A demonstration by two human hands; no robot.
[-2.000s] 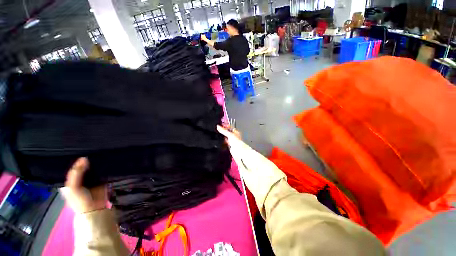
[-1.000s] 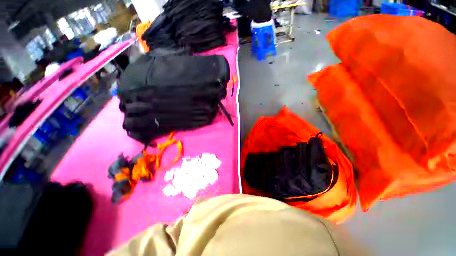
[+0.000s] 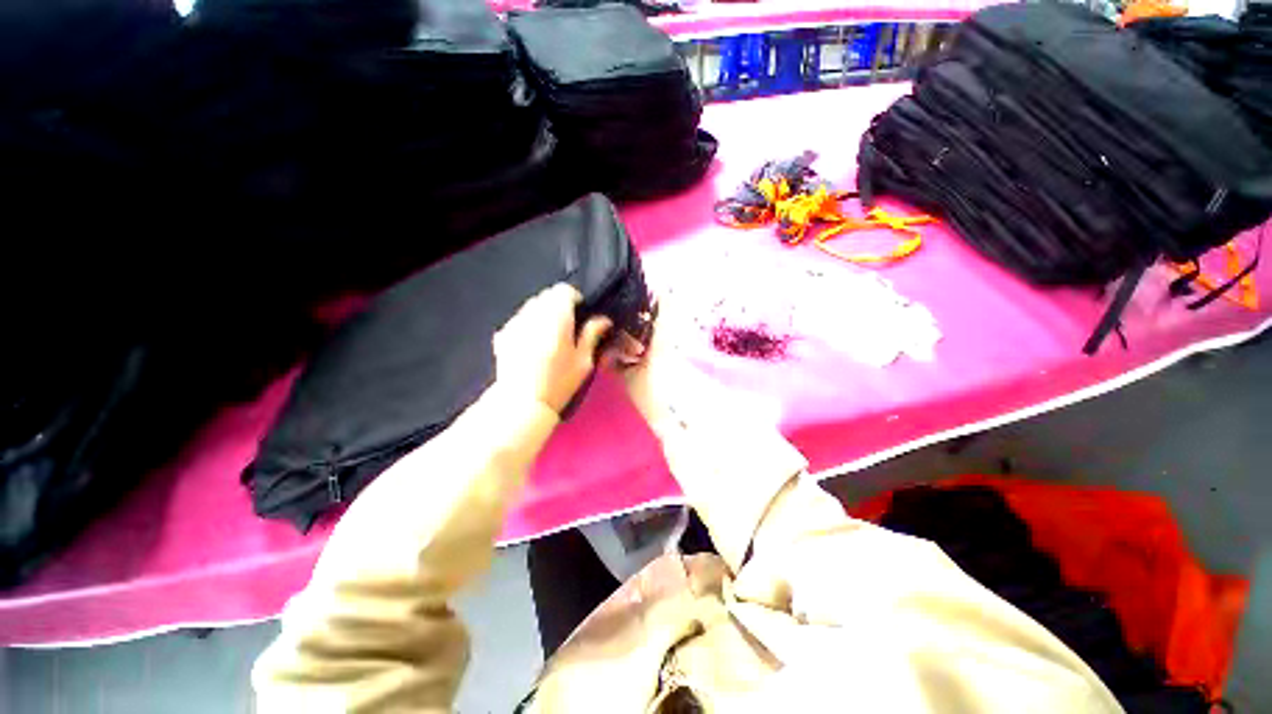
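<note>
A black backpack (image 3: 433,335) lies on the pink table (image 3: 586,481) in front of me, slanting from lower left to upper right. My left hand (image 3: 544,346) grips the bag near its upper right end, fingers over the edge. My right hand (image 3: 645,366) is at that same end, partly washed out by glare and partly behind the left hand and bag. I cannot tell if it holds a tool. White labels (image 3: 893,328) lie spread on the table to the right, with a dark heap of thread trimmings (image 3: 749,339) beside them.
Orange and grey strips (image 3: 795,202) lie behind the labels. Black backpacks are piled at the left (image 3: 168,181), at the back (image 3: 614,105) and at the right (image 3: 1060,154), where straps hang. An open orange sack (image 3: 1116,537) with black bags stands on the floor at lower right.
The view has turned left along the table. Both hands, out of view a second ago, are now at a backpack in front of me. The right-hand pile carried one bag held two seconds ago.
</note>
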